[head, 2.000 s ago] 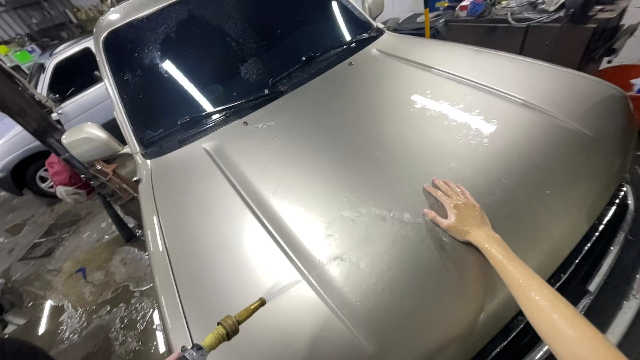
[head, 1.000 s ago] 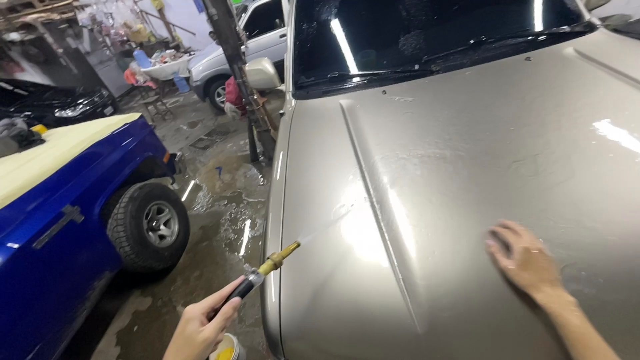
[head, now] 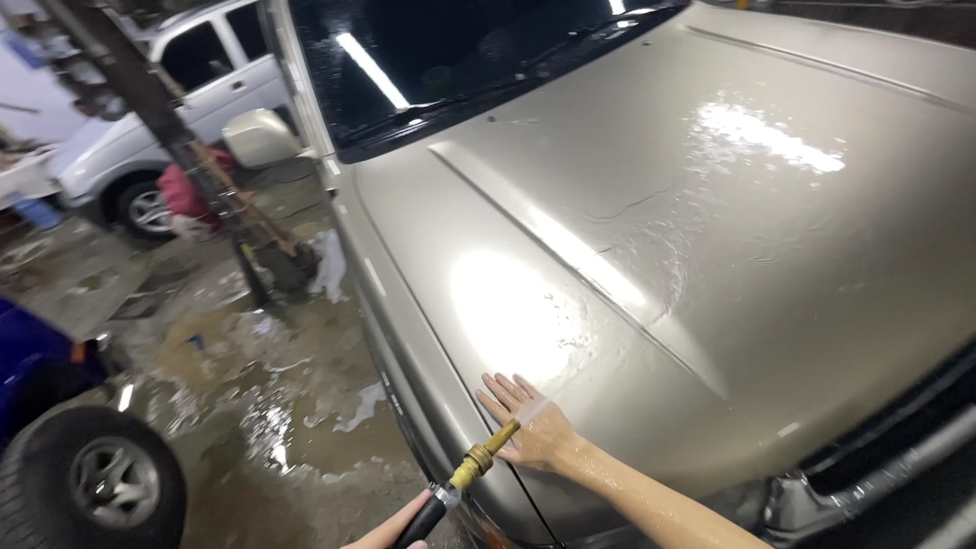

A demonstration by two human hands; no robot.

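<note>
My left hand [head: 396, 528], partly cut off by the bottom edge, grips the black hose end of a brass spray nozzle [head: 482, 460]. Water leaves the nozzle's tip just in front of my right hand [head: 534, 427]. That wet right hand has its fingers apart over the near left corner of the beige car hood [head: 762, 305], by the seam with the fender; whether the palm touches the metal is hard to tell. Water runs in ripples over the hood, and lamp light glares on it. Behind the hood is the dark windshield [head: 473, 53].
The beige side mirror [head: 261, 139] sticks out at the left. Beyond it are a dark post [head: 156, 114], a red cloth [head: 187, 191] and a silver car [head: 221, 84]. A blue vehicle's wheel [head: 114, 473] stands at lower left. The floor [head: 305, 427] is wet and puddled.
My right hand has moved left across the hood, from its middle to the near left corner, and is now beside the nozzle. The left hand keeps hold of the nozzle. The view has swung.
</note>
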